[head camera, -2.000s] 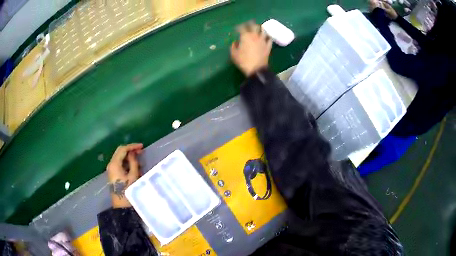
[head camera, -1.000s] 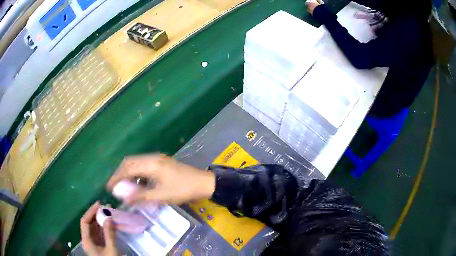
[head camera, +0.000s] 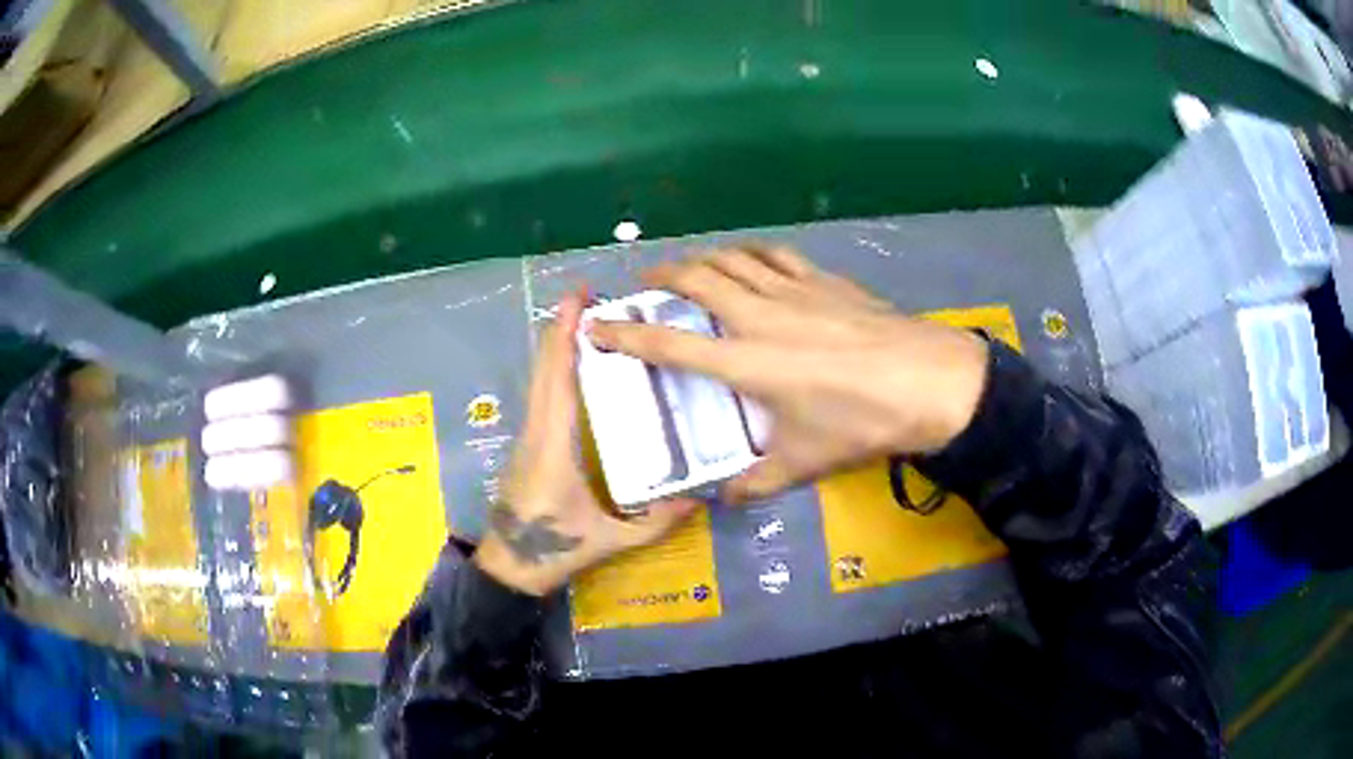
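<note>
A white inner tray is held between my two hands above the middle of the bench, its long compartments facing up. My left hand grips its left and near side. My right hand lies over its right side and far end, with fingers across the top. A pale pinkish edge shows beneath my right hand; what lies in the right compartments is mostly hidden and blurred. Three pale pink devices lie side by side on the left of the bench.
Stacks of white trays stand at the right end of the bench. The green belt runs beyond the bench, with small white scraps on it. A white rounded piece lies by the stacks. Clear film and dark bundles are at the far left.
The view has swung left and shows the three pink devices. The tray has gone from lying on the bench to being held in both hands. The pink pieces my hands held are no longer clearly visible.
</note>
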